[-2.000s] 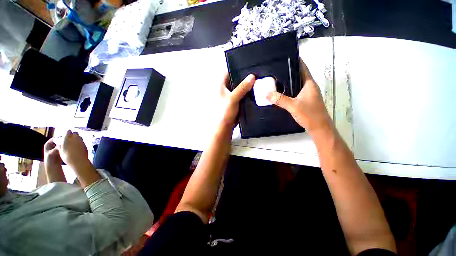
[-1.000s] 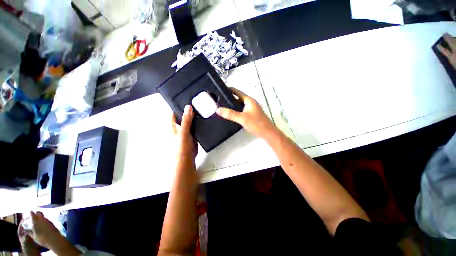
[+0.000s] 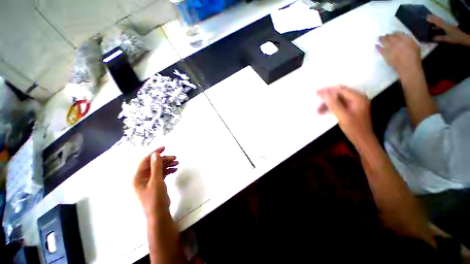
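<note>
A black box (image 3: 281, 61) with a white rounded device in its face lies at the back of the table, partly on the black strip. My left hand (image 3: 154, 178) is open and empty over the white top, in front of the cable pile (image 3: 154, 108). My right hand (image 3: 348, 105) is over the table's front edge to the right, fingers loosely bent and apart, with nothing seen in it.
Another black box (image 3: 61, 234) with a white device stands at lower left. A dark upright panel (image 3: 122, 69), red-yellow scissors (image 3: 78, 111) and a white sheet (image 3: 296, 18) are at the far side. At right a neighbouring person's hands (image 3: 402, 51) are near a black box (image 3: 415, 21).
The black box has left my hands and now lies at the back, right of the cable pile. My hands have moved apart. The view has swung to the right.
</note>
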